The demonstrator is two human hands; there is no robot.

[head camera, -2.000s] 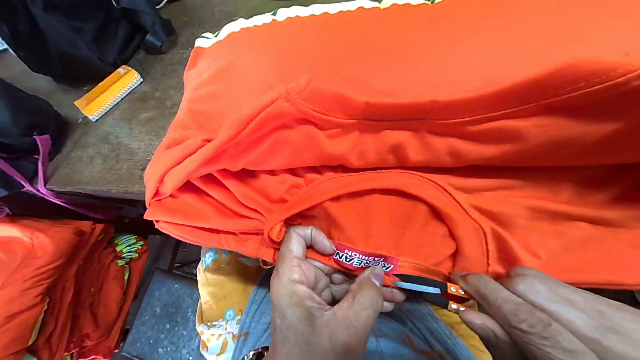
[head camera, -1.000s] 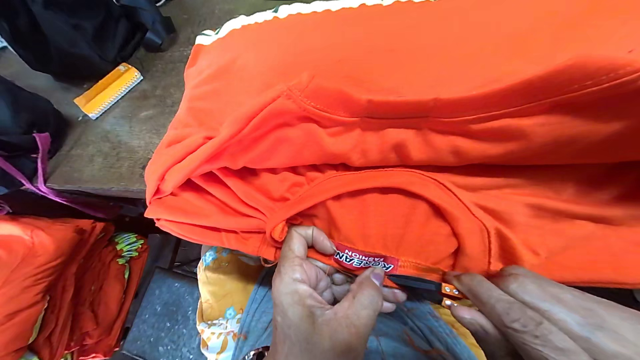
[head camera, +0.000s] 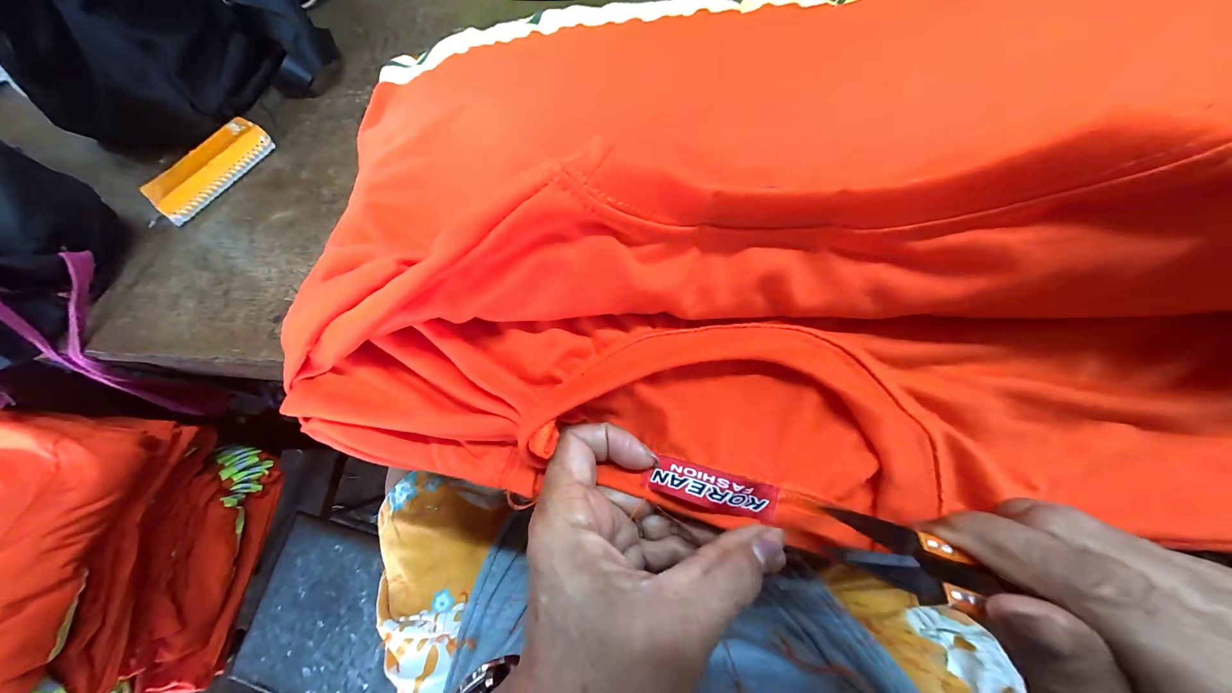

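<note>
An orange knit garment [head camera: 731, 125] lies spread over the table edge, its round neckline facing me. My left hand [head camera: 635, 568] pinches the neckband beside a red woven neck label [head camera: 712, 487] that bears writing. From the right, my right hand [head camera: 1078, 577] grips thread snips [head camera: 924, 563] with dark blades and orange parts. The blades stand apart at the neckband, just right of the label and of my left thumb. Part of the lower blade is blurred.
Black bags [head camera: 154, 67], one with a purple strap [head camera: 77, 327], and a yellow-orange spiral notebook [head camera: 207, 171] lie on the wooden table [head camera: 221, 289] at left. Folded orange garments [head camera: 87, 539] are stacked at lower left, next to a dark flat surface [head camera: 308, 606].
The snips in my right hand have gone from lying nearly closed along the neckband to blades spread apart. My left hand keeps its hold beside the label.
</note>
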